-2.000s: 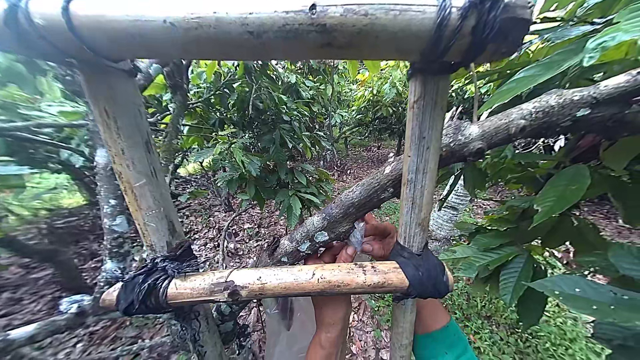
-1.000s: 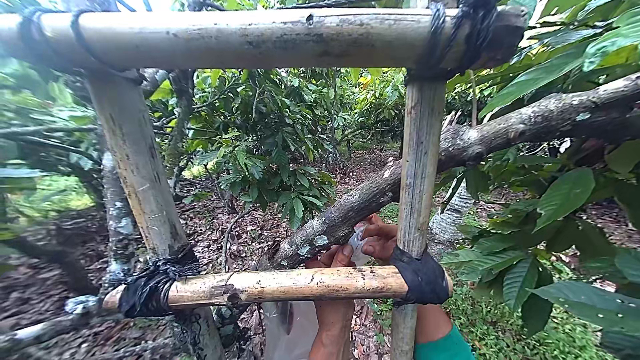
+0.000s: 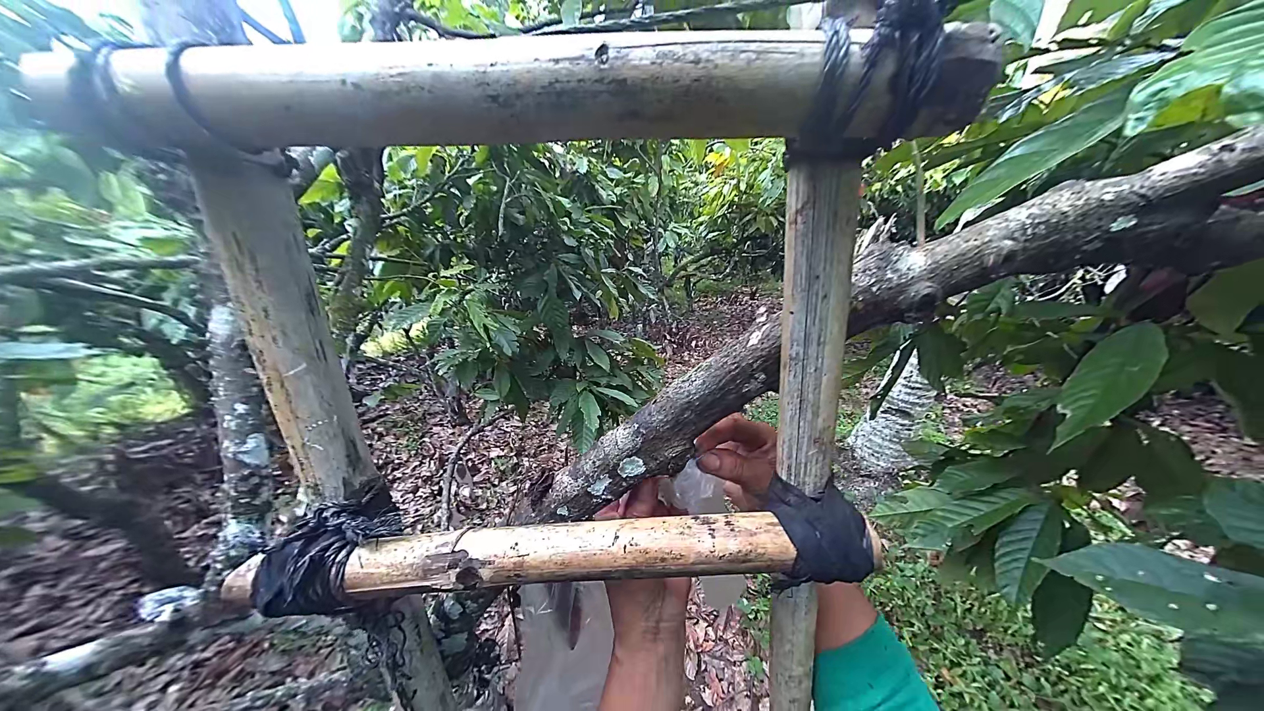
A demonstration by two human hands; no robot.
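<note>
Beyond the lower bamboo rung of a ladder, both my hands work close under a lichen-spotted tree branch. My right hand pinches a piece of clear plastic between thumb and fingers. My left hand is beside it, touching the same plastic; the rung partly hides its fingers, so its grip is unclear. A larger clear plastic bag, with something dark inside, hangs left of my left forearm. A green sleeve covers my right forearm.
The ladder's upper rung crosses the view, tied to the left pole and right pole with black binding. The branch slants up to the right behind the right pole. Broad green leaves crowd the right side; leaf litter covers the ground.
</note>
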